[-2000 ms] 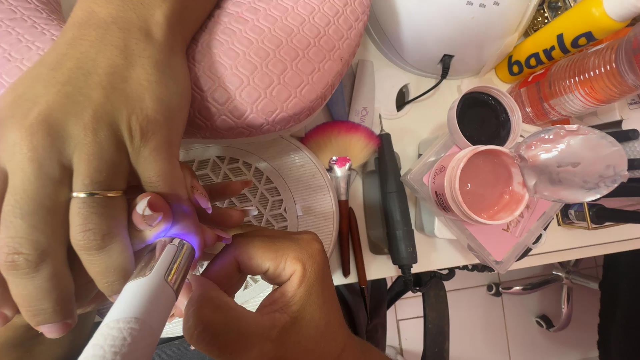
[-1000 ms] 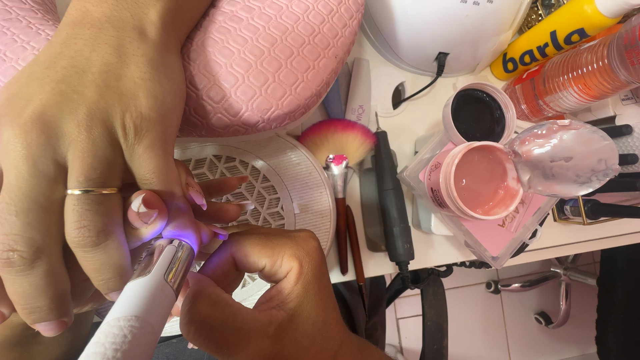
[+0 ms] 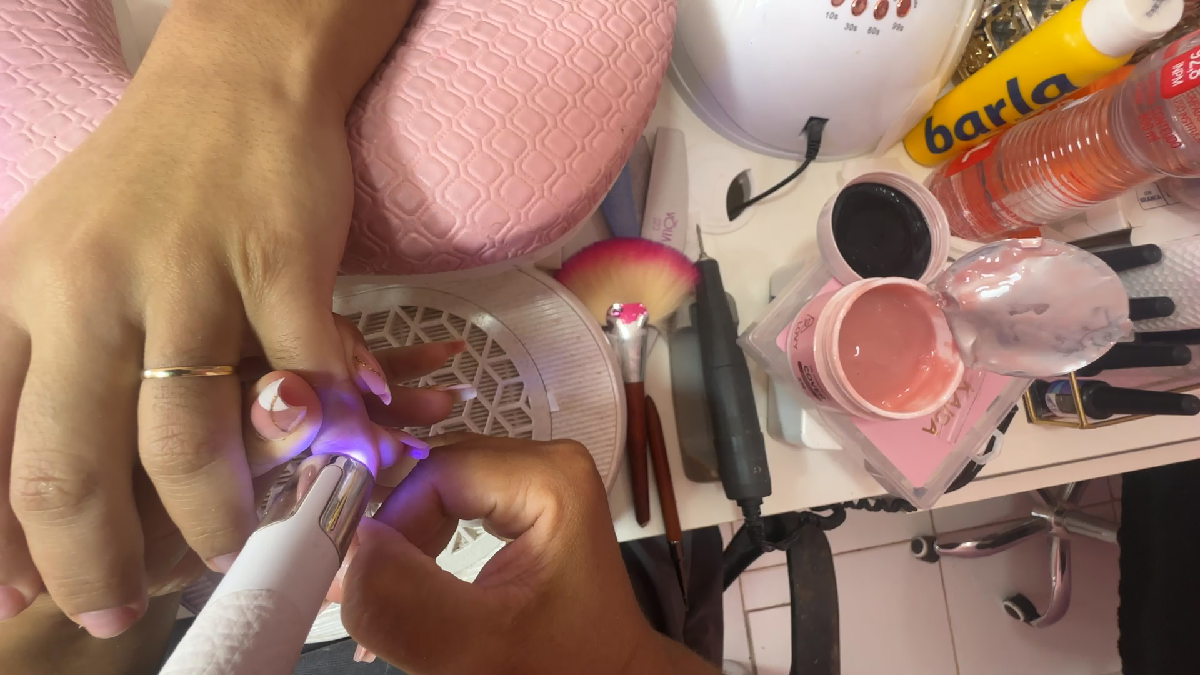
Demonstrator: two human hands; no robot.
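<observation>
Another person's hand with a gold ring [image 3: 159, 262] reaches down from the upper left. Partly beneath it, my left hand [image 3: 314, 412], with decorated nails, is closed around that person's finger. Purple light from the metal head of a white handheld nail lamp [image 3: 272, 572] falls on this finger; what holds the lamp is hidden. My right hand [image 3: 506, 553] comes from below with thumb and index finger curled beside the lit, long-nailed fingertip [image 3: 411, 447]. Whether anything is pinched there is hidden. The hands are over a round white grille [image 3: 581, 375].
A pink padded armrest [image 3: 506, 122] is above. To the right are a fan brush [image 3: 628, 281], a black nail drill handpiece [image 3: 731, 384], an open jar of pink gel [image 3: 895, 347], a black-filled round container [image 3: 881, 230], a white lamp housing [image 3: 806, 66] and bottles. The table edge borders tiled floor.
</observation>
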